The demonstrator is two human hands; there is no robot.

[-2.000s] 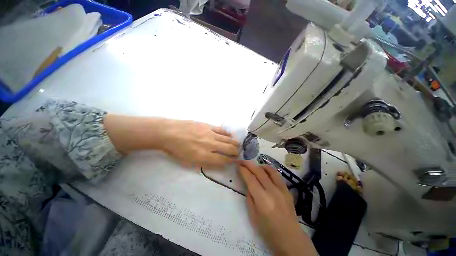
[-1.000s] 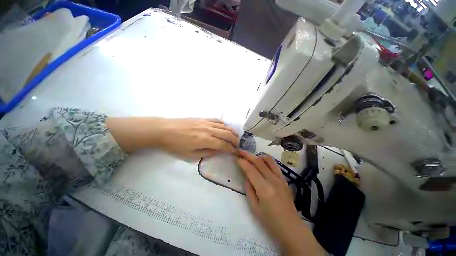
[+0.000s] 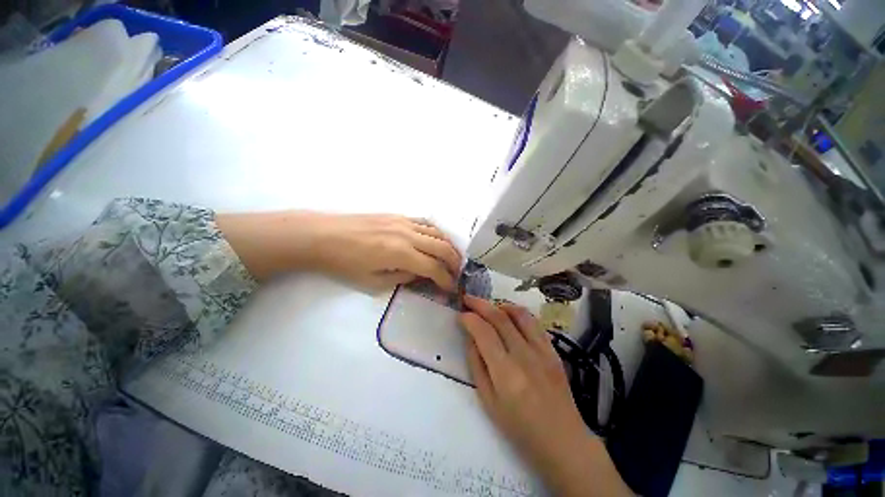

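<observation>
My left hand (image 3: 393, 250) lies palm down on the white table, fingertips close to the presser foot area of the sewing machine (image 3: 582, 155). My right hand (image 3: 514, 364) lies in front of the needle, its fingertips almost touching the left fingertips. A small greyish bit of sheer fabric (image 3: 423, 287) shows at the left fingers, over the needle plate (image 3: 427, 335); the rest cannot be made out against the white table. A round greyish disc-like guard (image 3: 476, 280) sits by the needle. Whether the fingers pinch the fabric is hidden.
Black-handled scissors (image 3: 608, 379) lie right of my right hand, partly hidden by it. Beyond them are a black smartphone (image 3: 658, 419) and a small yellow-brown item (image 3: 666, 338). A blue basket (image 3: 116, 115) with white sheets stands at the left table end. Ruler marks (image 3: 291, 415) run along the front edge.
My left hand has moved slightly up and away from the front edge, baring more of the needle plate. My right hand stays near the needle. The whole view has shifted slightly.
</observation>
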